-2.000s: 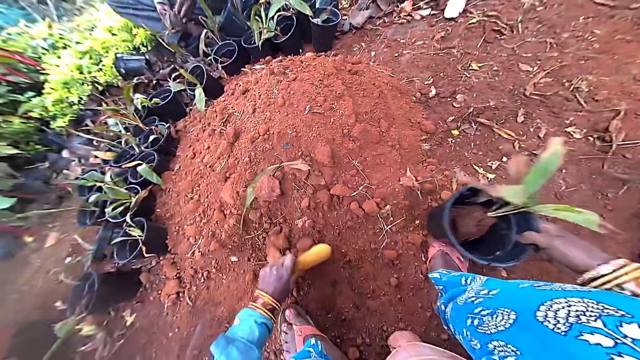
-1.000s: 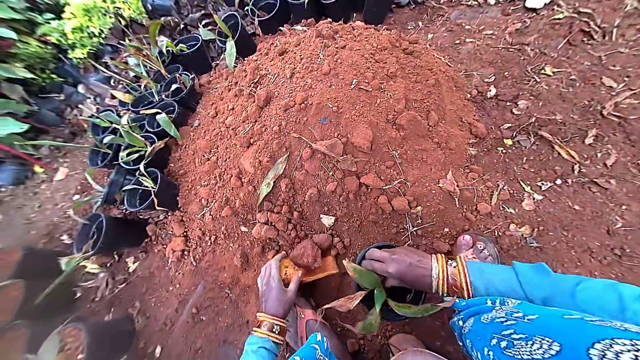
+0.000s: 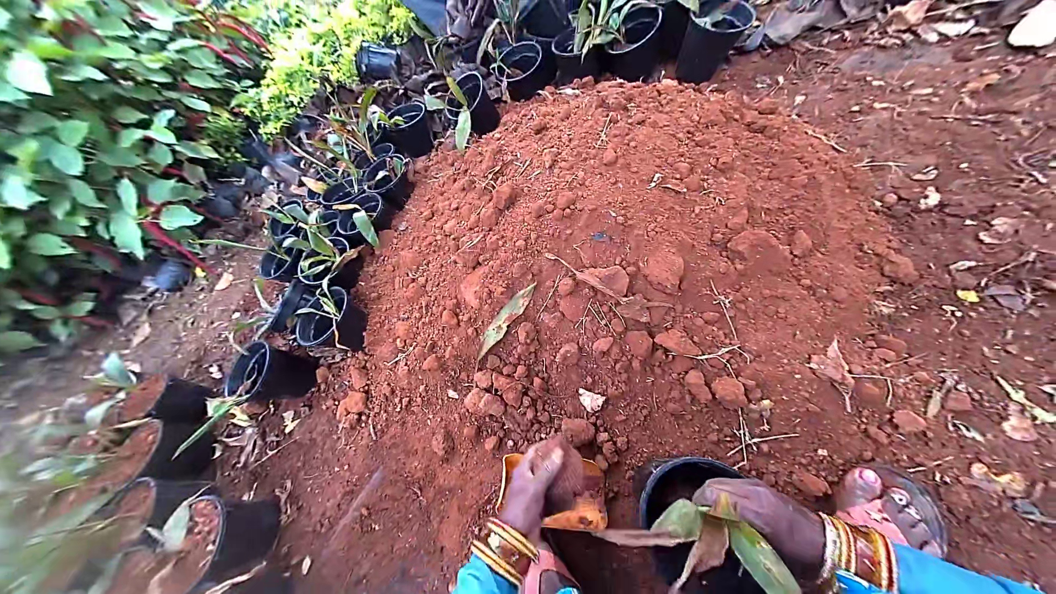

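My left hand (image 3: 530,488) grips a yellow-orange scoop (image 3: 587,510) that holds red soil and a large clod, low at the near foot of a mound of red soil (image 3: 643,206). Just to its right, my right hand (image 3: 763,513) holds a plant with green and browned leaves (image 3: 755,553) at the mouth of a black plastic pot (image 3: 689,474). The pot stands on the ground between my hands and my foot. Its lower part and the plant's base are hidden by the hand and leaves.
Black pots with seedlings (image 3: 330,318) line the mound's left and far sides. Soil-filled pots (image 3: 227,536) stand at the lower left, near leafy green plants (image 3: 91,148). My sandalled foot (image 3: 895,503) is right of the pot. Dry leaves (image 3: 833,367) lie on the soil.
My right hand has brought the pot and plant from the right to beside my left hand. The scoop, earlier tilted on the mound's near edge, now lies lower with soil in it.
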